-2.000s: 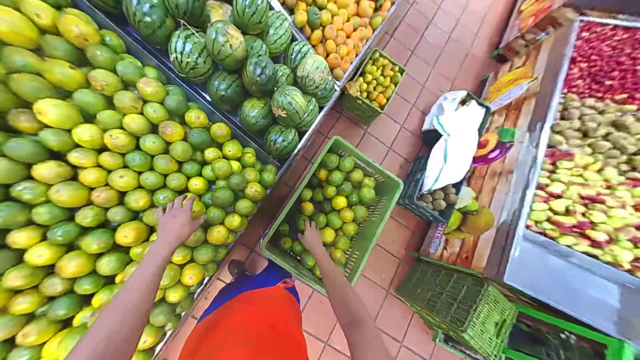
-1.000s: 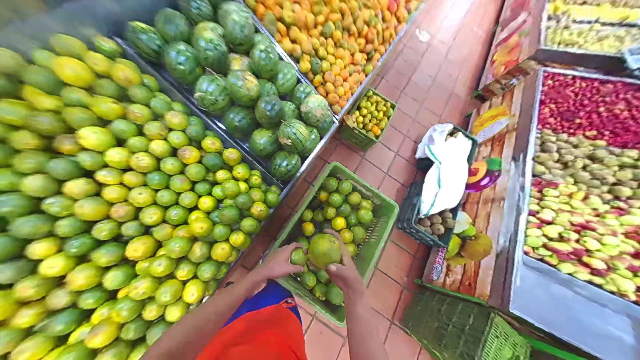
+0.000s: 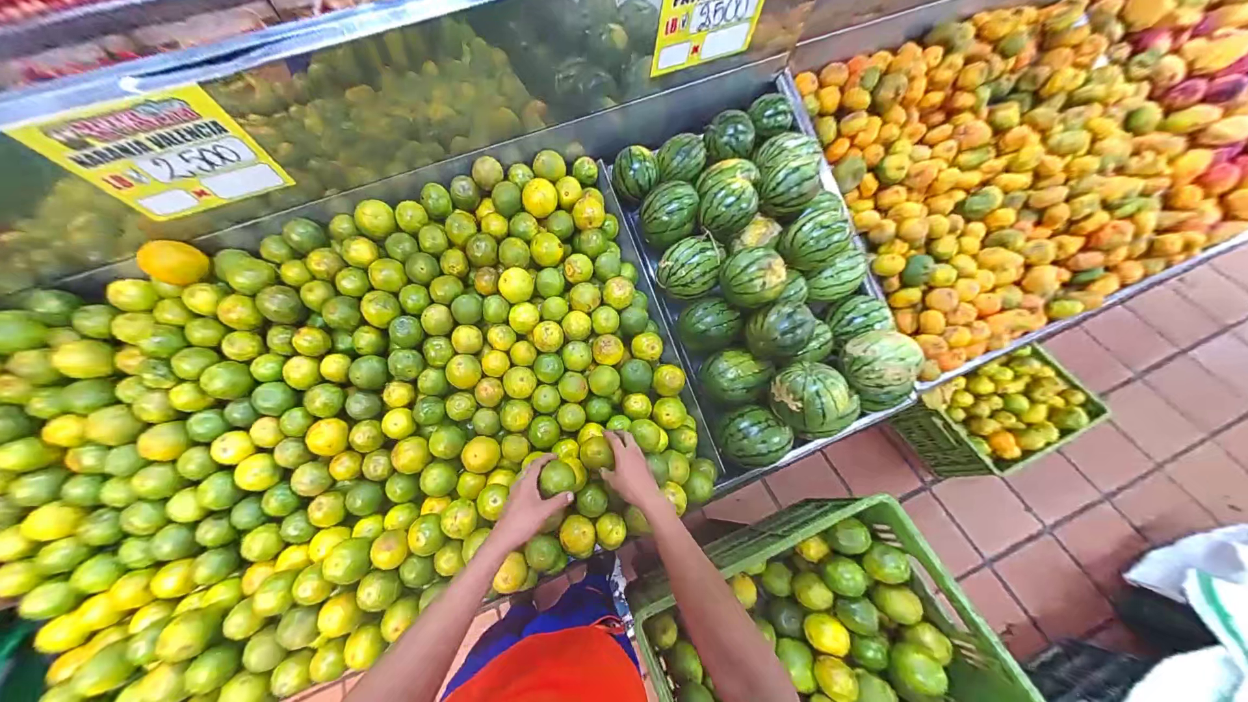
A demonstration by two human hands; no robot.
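Observation:
Green and yellow oranges (image 3: pixel 517 285) lie piled on a sloping display. At the pile's lower right, my left hand (image 3: pixel 531 502) curls around a green orange (image 3: pixel 558 478). Just right of it, my right hand (image 3: pixel 632 473) has its fingers on another green orange (image 3: pixel 597 452). The two hands are a small gap apart, both over the pile. A green plastic crate (image 3: pixel 960 604) partly filled with green and yellow oranges stands on the floor below my right forearm.
A metal divider (image 3: pixel 663 317) separates the oranges from watermelons (image 3: pixel 756 278). Beyond are orange-yellow fruits (image 3: pixel 985 195). A smaller green crate (image 3: pixel 936 439) with fruit sits on the tiled floor (image 3: pixel 1063 546). White sacking (image 3: pixel 1194 585) lies at right. Price signs (image 3: pixel 161 146) hang above.
Both hands have moved from over the green crate, where they held a green fruit one second ago, to the display pile on the left. The view has swung left towards the display.

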